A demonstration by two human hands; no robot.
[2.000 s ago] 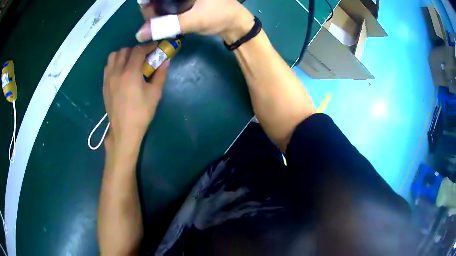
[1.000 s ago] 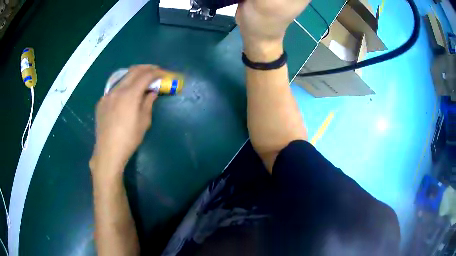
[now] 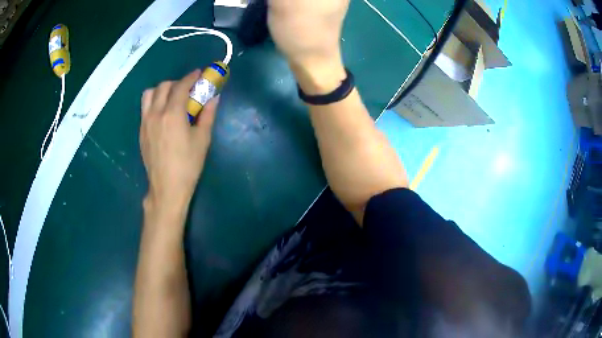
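My left hand [image 3: 173, 125] grips a yellow corded unit [image 3: 206, 89] with blue bands and a white label, held at a slant over the dark green work surface. Its white cord [image 3: 228, 45] leaves the upper end and loops left onto the pale curved rail. My right hand [image 3: 307, 26] is at the top edge, blurred, closed around a black electric screwdriver [image 3: 253, 24]; the tool's tip cannot be made out. A black cable [image 3: 432, 56] curves at the right.
Another yellow corded unit [image 3: 59, 50] lies left of the curved rail [image 3: 79, 113], its cord reaching the rail. Part of a white-grey box [image 3: 228, 13] stands at the top. An open cardboard box [image 3: 441, 92] is beyond the table edge at right.
The unit in my left hand has turned, so its cord end points up and away. My right hand has moved left with the screwdriver. The other unit has shifted up and right in view.
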